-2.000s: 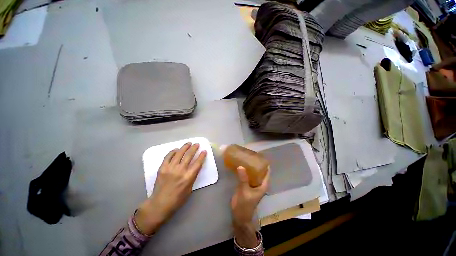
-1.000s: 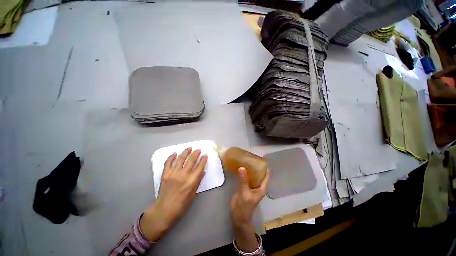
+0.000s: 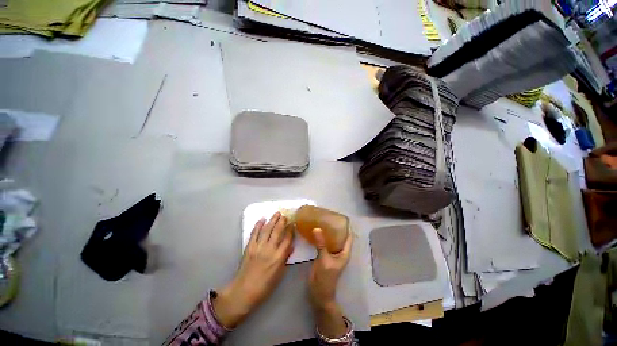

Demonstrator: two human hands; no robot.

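A white stiffener board (image 3: 253,226) lies flat on the grey card in front of me. My left hand (image 3: 265,260) rests on it, fingers spread, holding nothing. My right hand (image 3: 328,270) grips an amber glue bottle (image 3: 323,226), tilted with its pale nozzle to the left over the board, close to my left fingertips. Whether the nozzle touches the board I cannot tell. A grey lining piece (image 3: 403,255) lies flat to the right of my right hand. A low stack of grey pieces (image 3: 270,142) sits behind the board.
A tied bundle of grey pieces (image 3: 413,145) leans behind right, with a tied board stack (image 3: 507,57) beyond. A black cloth (image 3: 122,240) lies left, a tape roll (image 3: 9,284) at the left edge. Khaki panels (image 3: 549,203) and brown bags (image 3: 601,209) are far right.
The view has shifted left, so things appear further right. The bottle has moved left over the white board, nearer my left hand. My left hand stays on the board.
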